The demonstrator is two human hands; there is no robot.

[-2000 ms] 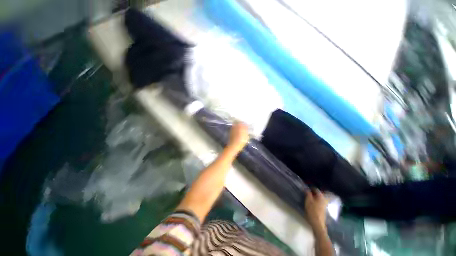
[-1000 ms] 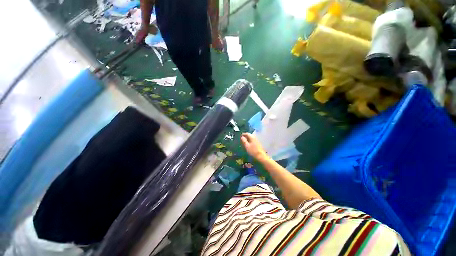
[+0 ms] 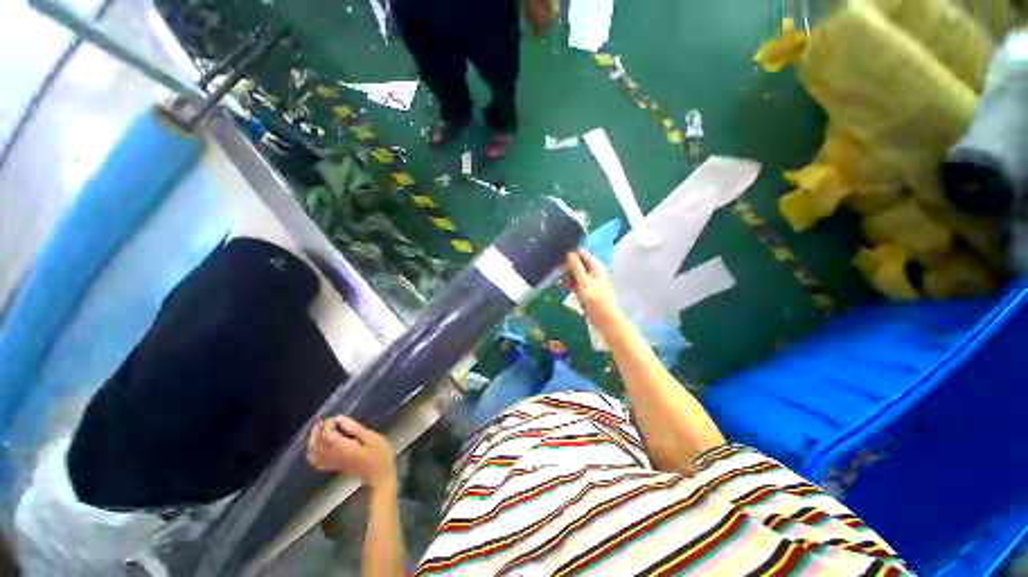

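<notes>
A wrapped dark fabric roll [image 3: 411,358] in shiny clear plastic, with a white label [image 3: 502,275] near its far end, lies slanting along the edge of the white cutting table [image 3: 359,295]. Its far end sticks out past the table over the floor. My left hand [image 3: 347,449] has its fingers curled on the roll's lower middle part. My right hand [image 3: 585,277] grips the roll's side near its far end; some of its fingers are hidden. A black fabric roll [image 3: 209,378] lies beside it on the table.
A light blue roll [image 3: 96,242] lies at the left. A blue plastic bin [image 3: 857,378] stands at the right, with yellow-wrapped rolls [image 3: 885,118] beyond it. A person in dark trousers [image 3: 460,56] stands ahead. Paper offcuts [image 3: 665,250] lie on the green floor.
My left hand has come into view on the wrapped roll. My right hand, off the roll a second ago, now holds it near its far end. The view has shifted.
</notes>
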